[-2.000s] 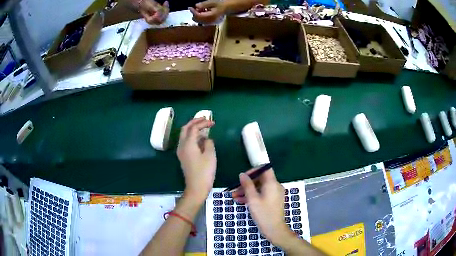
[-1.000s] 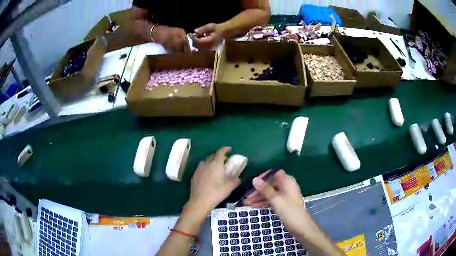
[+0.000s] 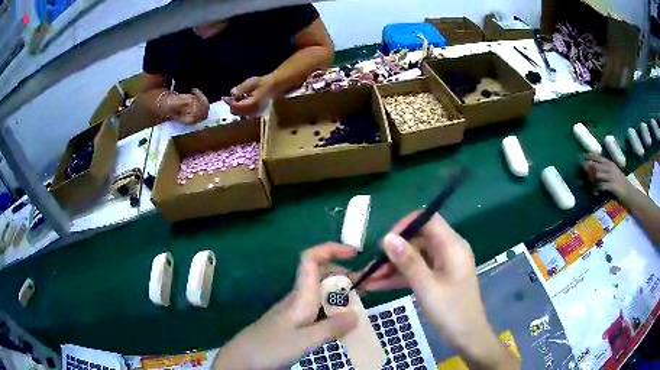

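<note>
My left hand holds a cream plastic housing above the label sheet, fingers around its upper end. A black label with pale "88" figures lies on that end. My right hand grips black tweezers with the tip at the label's edge. Whether the tip still grips the label cannot be told. The label sheet, with rows of small black labels, is partly hidden under the housing and hands.
White housings are spaced along the green conveyor belt. Cardboard boxes of small parts stand across it. A person works behind them. Another person's hand reaches over the belt at right. Printed card covers the near ledge.
My left hand has lifted the housing from the belt and brought it over the sheet. The tweezers have moved to its end. The view has shifted, and another hand has appeared at right.
</note>
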